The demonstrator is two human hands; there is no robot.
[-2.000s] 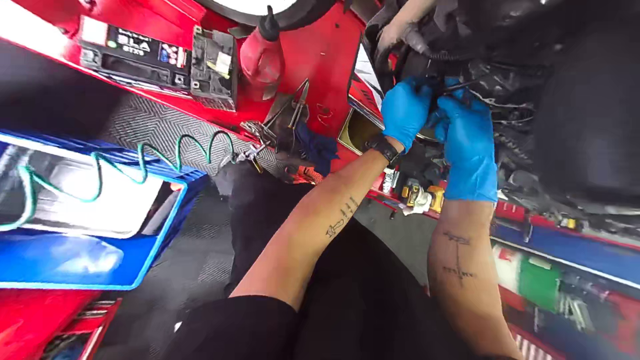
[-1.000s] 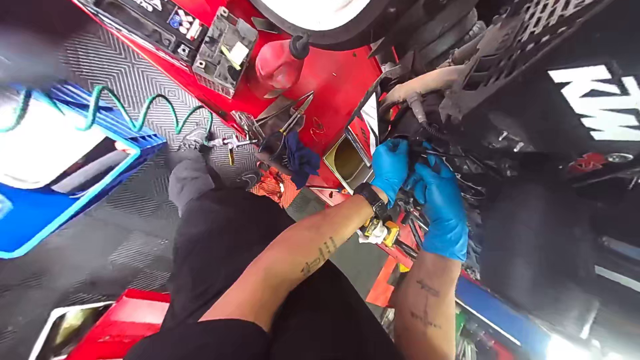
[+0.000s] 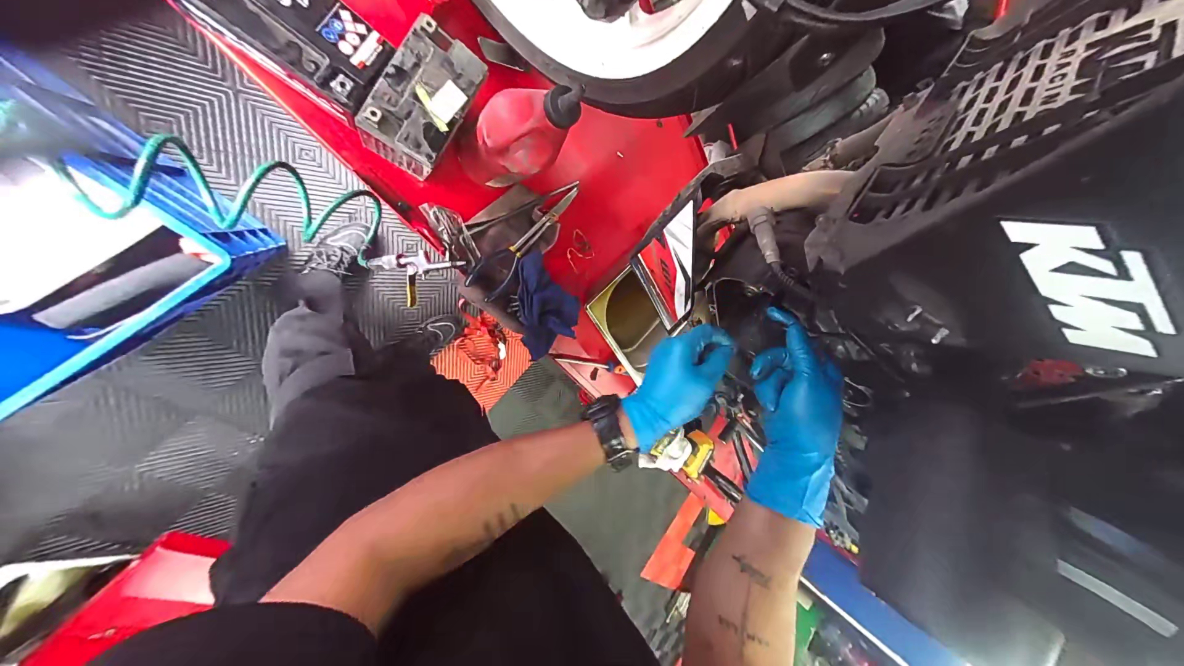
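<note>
Both hands wear blue gloves and are at the dark engine area of a KTM motorcycle [image 3: 1082, 287]. My left hand [image 3: 680, 375] has its fingers curled, thumb near the forefinger, beside the red, white and black panel [image 3: 671, 268]; whether something small is between the fingertips cannot be told. My right hand [image 3: 795, 407] is a short way to the right, its forefinger extended toward the bike's parts and its other fingers bent. A gap lies between the two hands. Above them runs a tan exhaust pipe [image 3: 786, 194] with a sensor-like fitting [image 3: 766, 236].
A square metal container [image 3: 606, 310] stands left of the panel. On the red surface [image 3: 620, 176] are a red bottle [image 3: 523, 129], pliers [image 3: 546, 222] and a dark blue cloth [image 3: 546, 305]. A green coiled hose [image 3: 250, 185] leads to an air blow gun [image 3: 412, 264]. A wheel [image 3: 629, 46] is above.
My hands, close together at the bike's parts before, are now apart, with a gap between them. The view has shifted toward the bike's lettered panel.
</note>
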